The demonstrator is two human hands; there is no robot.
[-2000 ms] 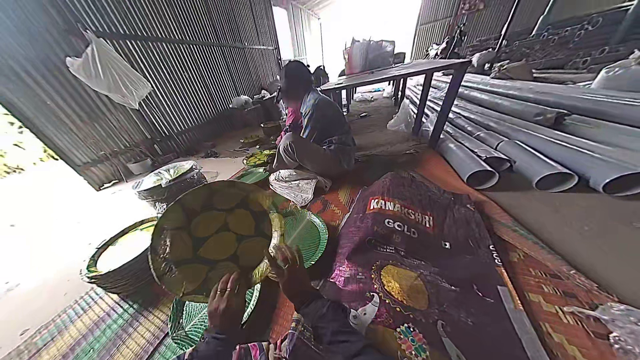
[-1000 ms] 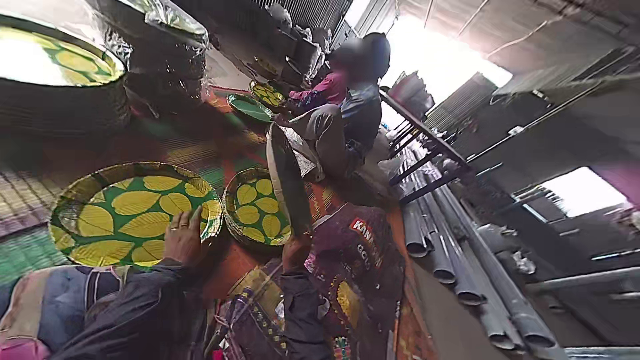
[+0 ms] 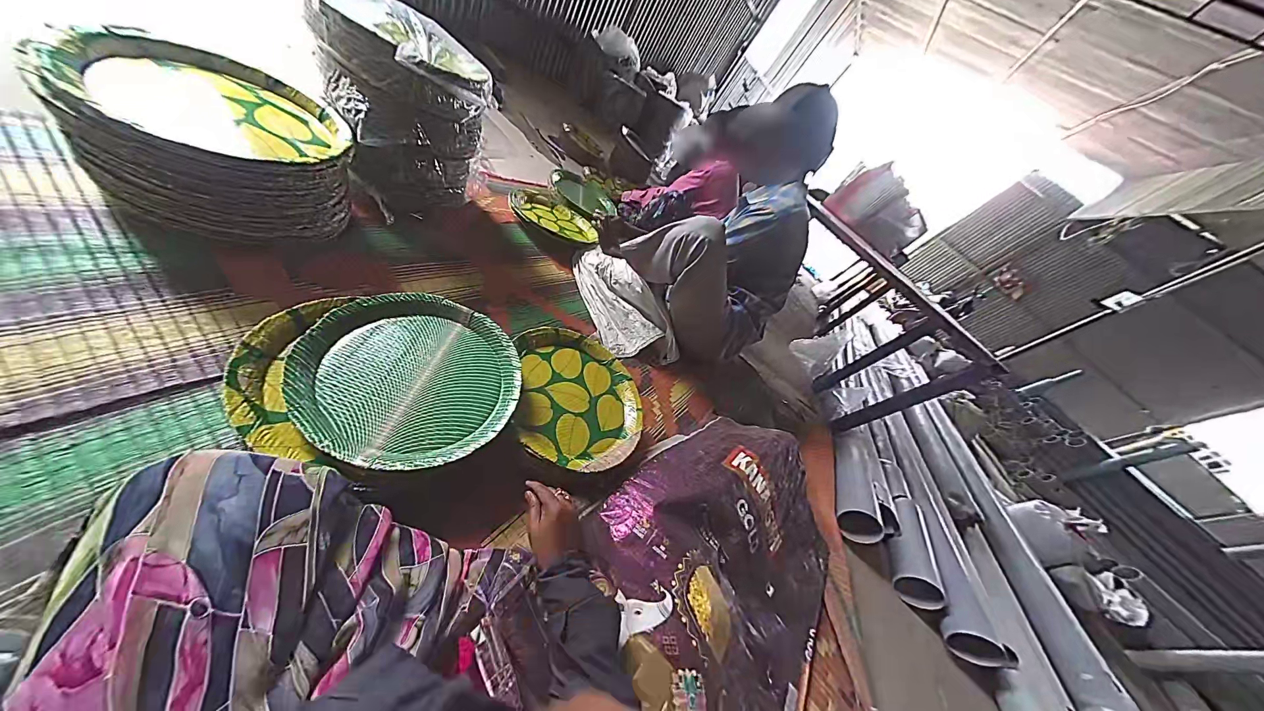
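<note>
A round green ribbed plate overlaps a yellow-and-green leaf-print plate on the mat, left of centre. Against its right side sits a smaller leaf-print plate. My right hand is just below these plates, fingers loosely bent and pointing up, with nothing seen in it. Of my left arm, the dark sleeve shows at the bottom; a blurred bit of skin at the edge seems to be my left hand, mostly cut off. A purple printed sack lies right of my right hand.
A tall stack of large plates stands at the upper left, beside a plastic-wrapped stack. Another person sits ahead with leaf-print plates. Grey pipes and a table are to the right.
My left hand, on the large leaf-print plate one second ago, has moved away to the bottom edge. The green ribbed plate now overlaps a leaf-print plate. The view has tilted strongly since the first frame.
</note>
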